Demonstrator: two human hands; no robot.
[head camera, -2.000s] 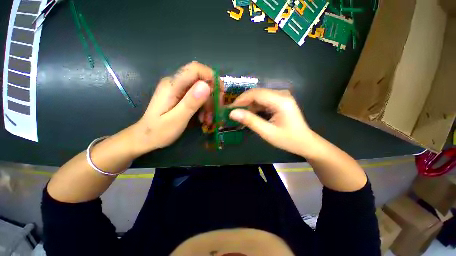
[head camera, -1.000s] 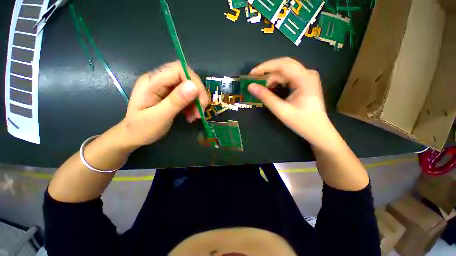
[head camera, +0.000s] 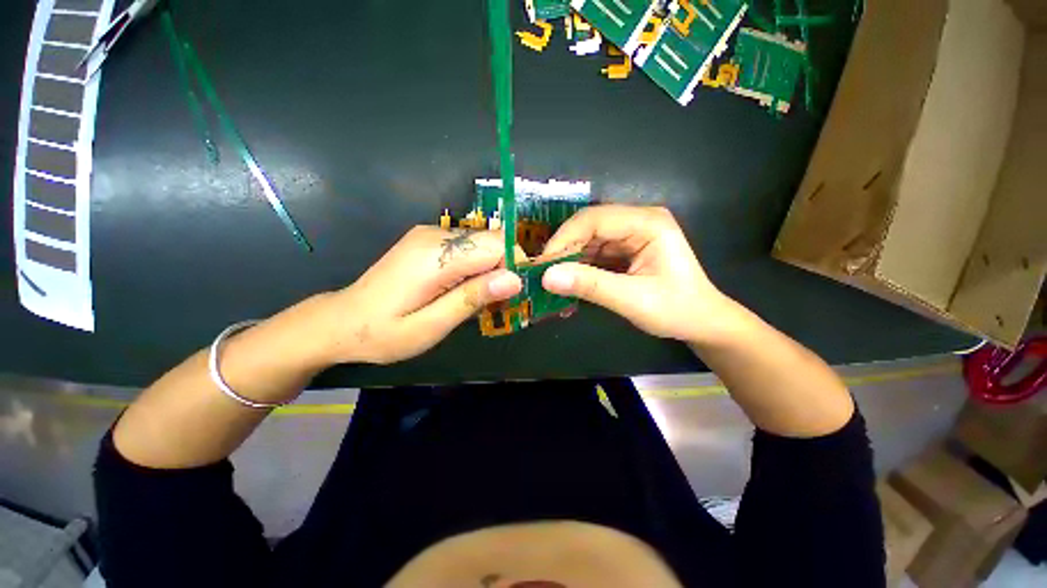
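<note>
My left hand (head camera: 431, 293) grips a long green strip (head camera: 502, 115) that stands out away from me, at its near end. My right hand (head camera: 637, 270) pinches a small green circuit board (head camera: 542, 294) between thumb and fingers, right beside the strip. The board and strip meet at my fingertips; whether they are joined is hidden. An orange flex tail (head camera: 497, 320) shows below my left thumb. Beyond the hands, green boards (head camera: 557, 192) with a pale edge and orange tails lie on the dark mat, partly covered by the fingers.
A pile of board panels (head camera: 689, 52) lies at the far side. An open cardboard box (head camera: 867, 172) stands at right. Loose waste strips (head camera: 255, 170) lie at left, near a white label sheet (head camera: 52, 172) and a silver pointed tool (head camera: 109, 44). The table's near edge is just below my hands.
My left hand has moved right and nearer with the long strip, now more upright in view. My right hand has come nearer and left, bringing the fingertips of both hands together.
</note>
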